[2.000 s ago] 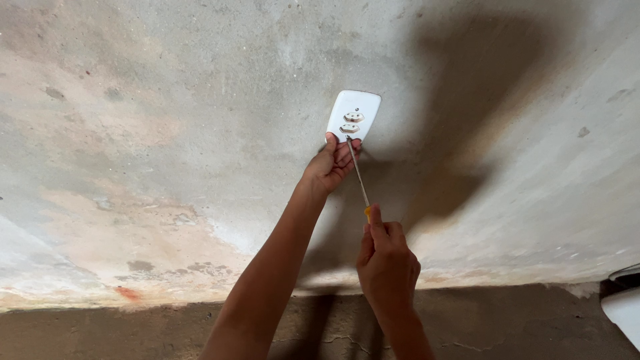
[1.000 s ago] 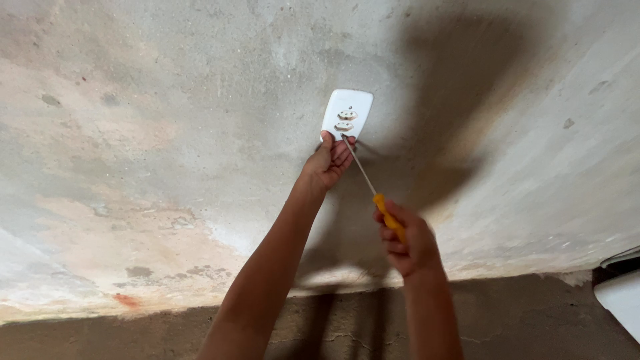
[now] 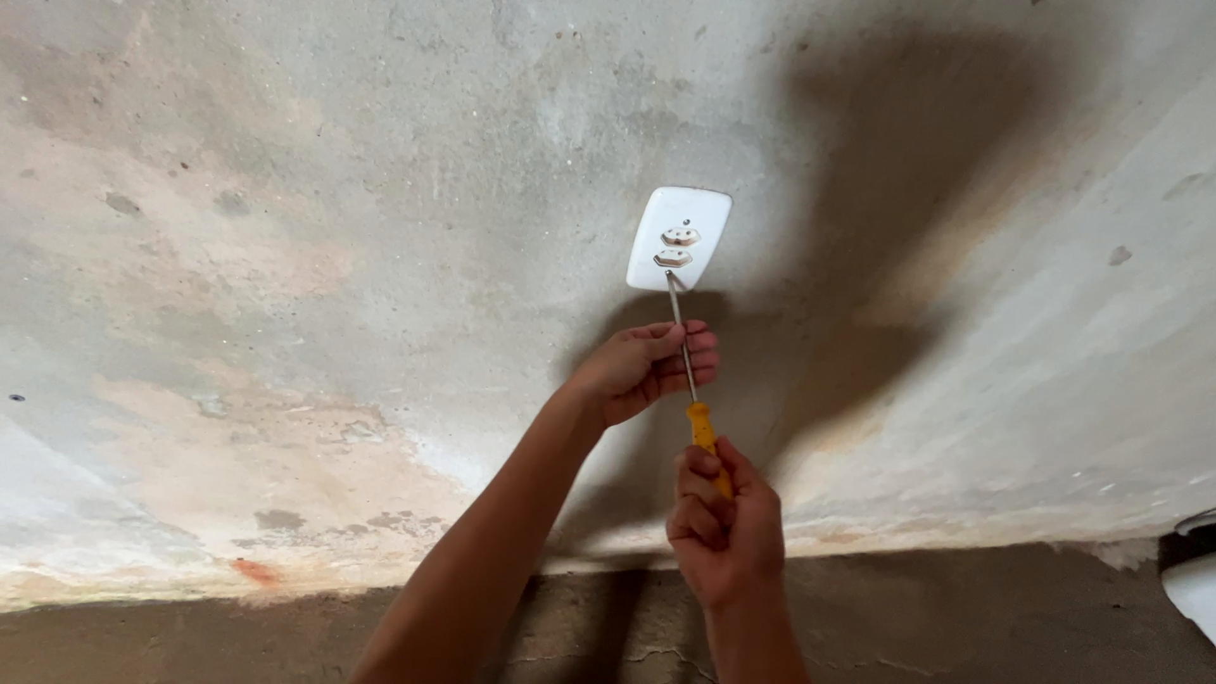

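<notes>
A white socket faceplate (image 3: 705, 214) with two outlets sits on the wall, a screw above the outlets and another below them. The tip of a screwdriver (image 3: 700, 426) with a yellow handle and a metal shaft meets the lower screw. My right hand (image 3: 727, 518) is wrapped around the yellow handle. Just below the plate, my left hand (image 3: 651, 369) holds the shaft between thumb and fingers, its other fingers loosely curled. Neither hand touches the plate.
The rough plastered wall (image 3: 332, 237) has stains and peeling patches, with a dark shadow to the right of the plate. Below it runs the brown floor (image 3: 912, 608). A white object (image 3: 1195, 589), only partly in view, stands at the right edge.
My left hand has moved off the plate's lower edge and down onto the screwdriver shaft. My right hand has changed its position on the handle. The tip remains at the lower screw.
</notes>
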